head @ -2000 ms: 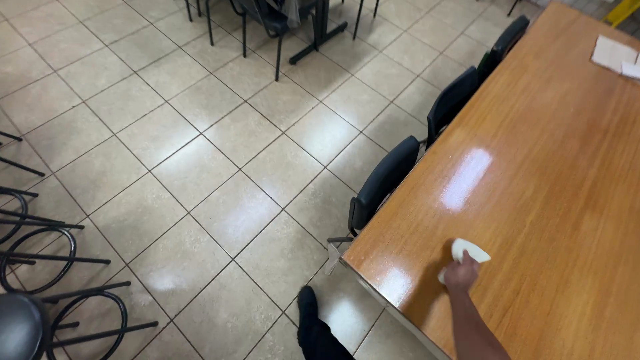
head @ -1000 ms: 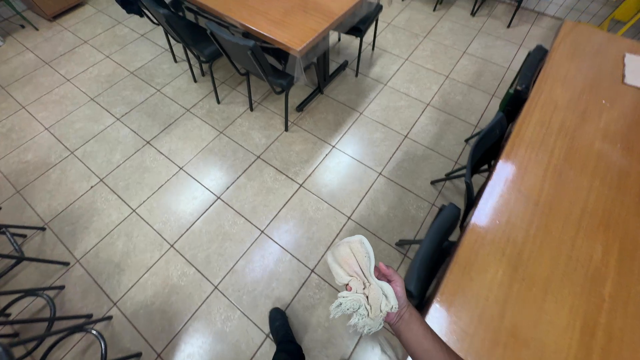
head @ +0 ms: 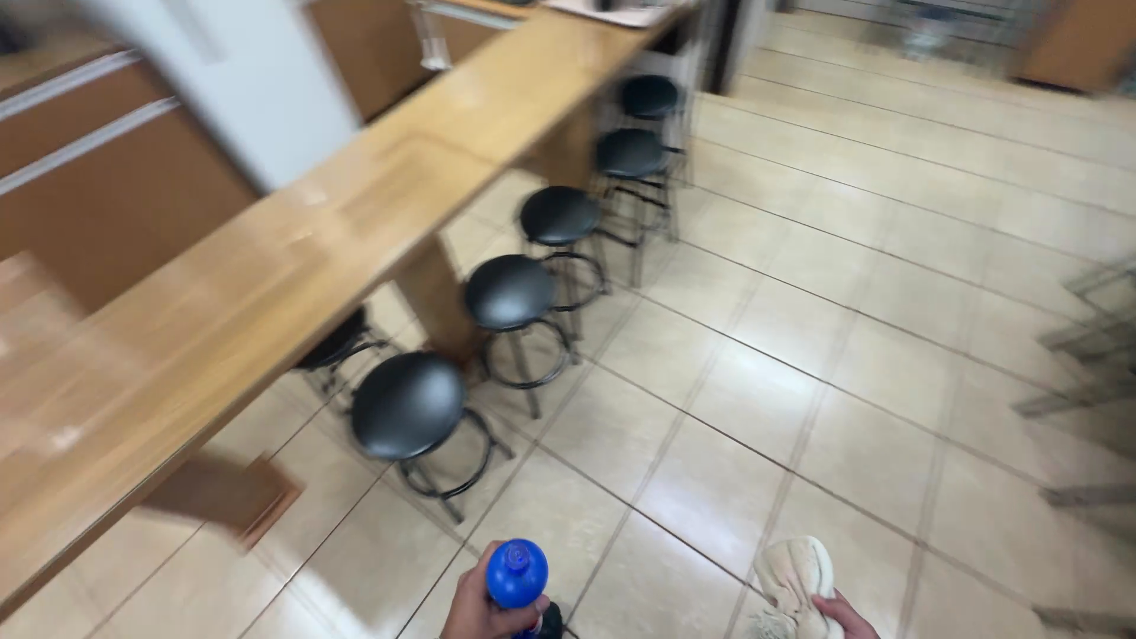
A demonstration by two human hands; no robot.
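Note:
At the bottom of the head view, my left hand (head: 486, 601) is wrapped around a blue plastic bottle (head: 517, 572), seen from above with its top toward the camera. To the right, my right hand (head: 845, 616) grips a cream-coloured cloth (head: 794, 577), bunched up, with a fringed lower end. Both hands are over the tiled floor and well apart from each other. Part of a dark shoe (head: 551, 619) shows beside the bottle. The lower part of the bottle is mostly hidden by my fingers.
A long wooden counter (head: 355, 213) runs from lower left to the top. Black round stools (head: 408, 405) stand along its right side. Tiled floor (head: 710, 426) stretches to the right, where blurred dark chair legs (head: 1087, 399) show. A wooden cabinet (head: 1078, 44) stands at top right.
The view has swung from the tables to the counter and stools. My left hand has come into view holding the blue bottle. The cloth, on the table in the first frame, is held above the floor.

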